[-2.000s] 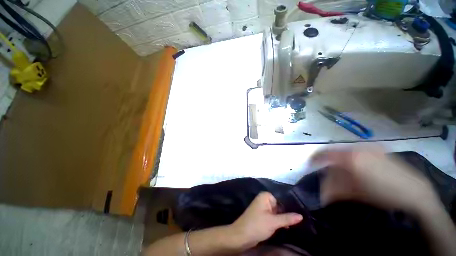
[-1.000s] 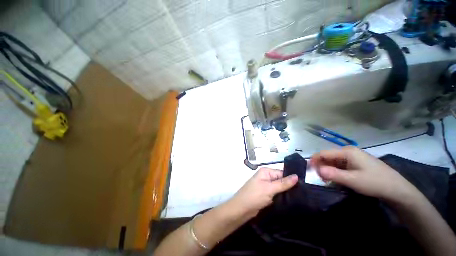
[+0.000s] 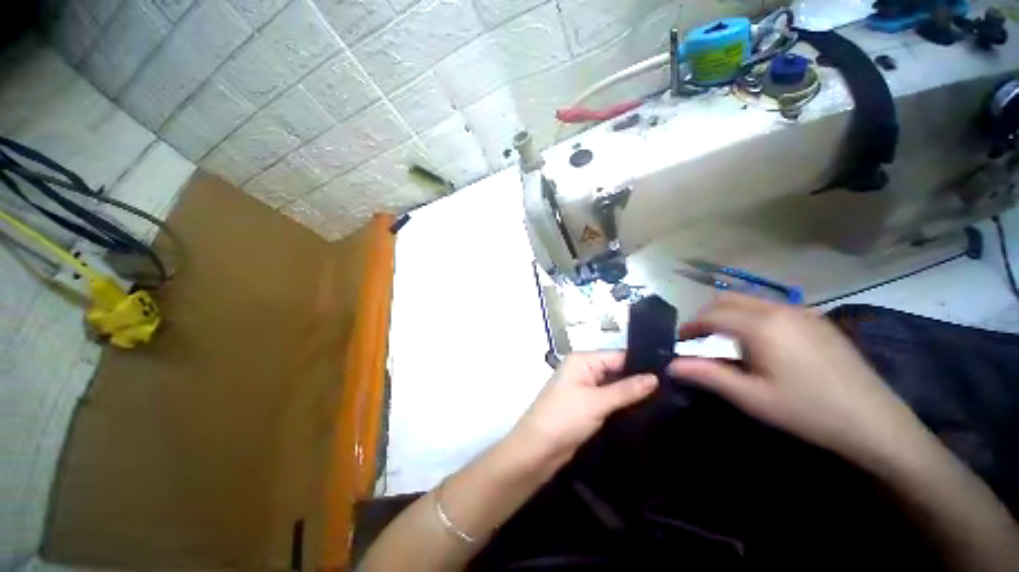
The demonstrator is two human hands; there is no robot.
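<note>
A dark waistband end (image 3: pixel 650 333) stands upright with a pointed tip, in front of the machine bed. My left hand (image 3: pixel 581 408) pinches its base between thumb and fingers from the left. My right hand (image 3: pixel 782 369) is at its right edge, with thumb and forefinger bent towards it and the fingertips close to or touching the cloth; a firm grip cannot be made out. The dark garment body (image 3: pixel 715 492) hangs below both hands and spreads to the right over the table edge.
The off-white sewing machine (image 3: pixel 715 168) stands behind the hands, its lit needle area left. Blue-handled snips (image 3: pixel 760 284) lie on its bed, just behind my right hand. An orange edge (image 3: pixel 363 380), brown cardboard (image 3: pixel 224 380) and a yellow plug (image 3: pixel 123 317) are at the left.
My hands came together from the lap and raised the waistband end upright. Since the last earlier frame, my right hand has moved left against it. The camera view has shifted.
</note>
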